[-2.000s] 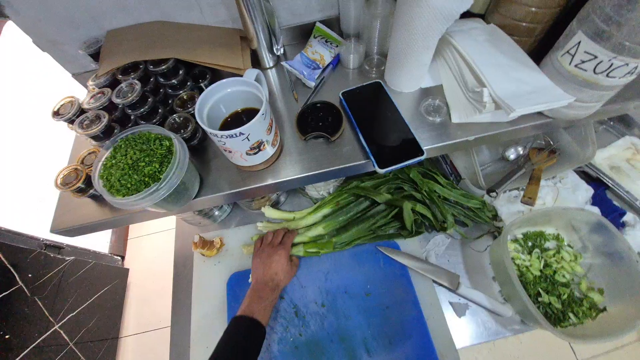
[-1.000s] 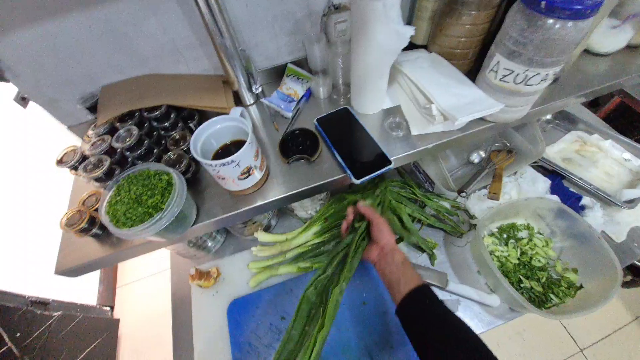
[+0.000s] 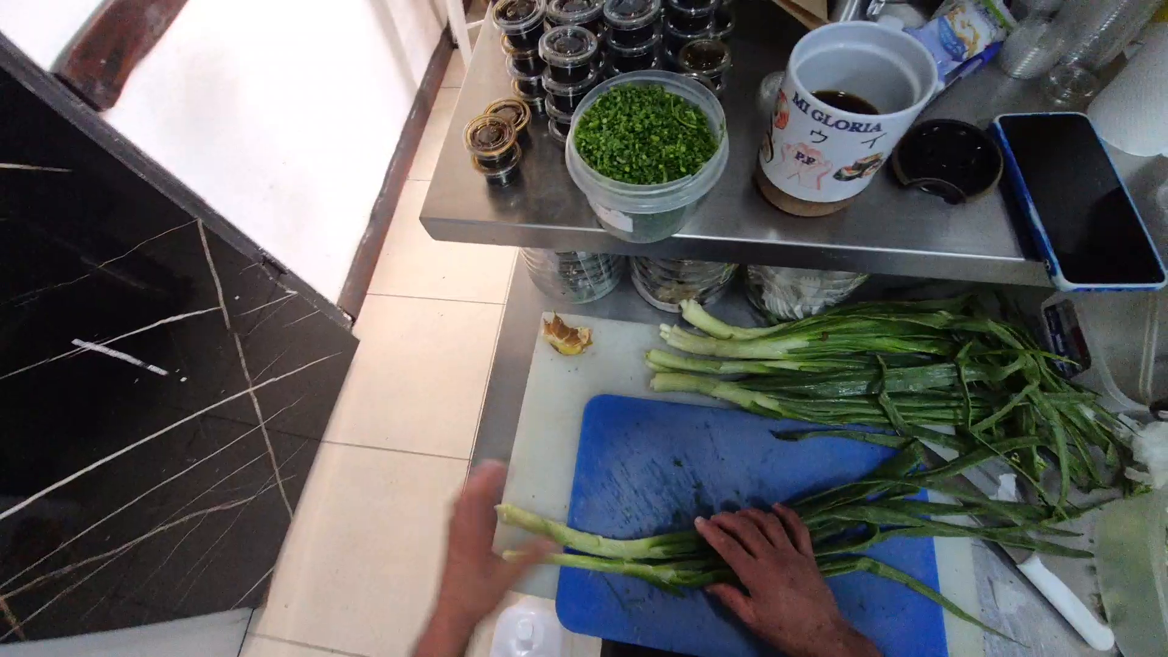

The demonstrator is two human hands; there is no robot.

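A few green onions (image 3: 630, 546) lie across the blue cutting board (image 3: 639, 456), their pale ends past its left edge. My right hand (image 3: 776, 575) rests over their middle, fingers bent around the stalks. Blurred at the pale ends, my left hand (image 3: 484, 547) has its fingers apart; whether it touches the stalks is unclear. A larger bunch of green onions (image 3: 821, 365) lies along the back of the board. The knife's white handle (image 3: 1063, 598) shows at the right, its blade partly hidden under leaves.
A steel shelf (image 3: 566, 219) above holds a tub of chopped greens (image 3: 648, 137), lidded sauce cups (image 3: 570, 55), a mug (image 3: 821, 137) and a phone (image 3: 1081, 201). A brown-and-yellow scrap (image 3: 567, 335) lies on the white board (image 3: 593, 374). A translucent bowl (image 3: 1131, 566) stands at the right edge.
Some green onions have been parted from the bunch and now lie across the blue board. My left hand has come into view. The view has swung left.
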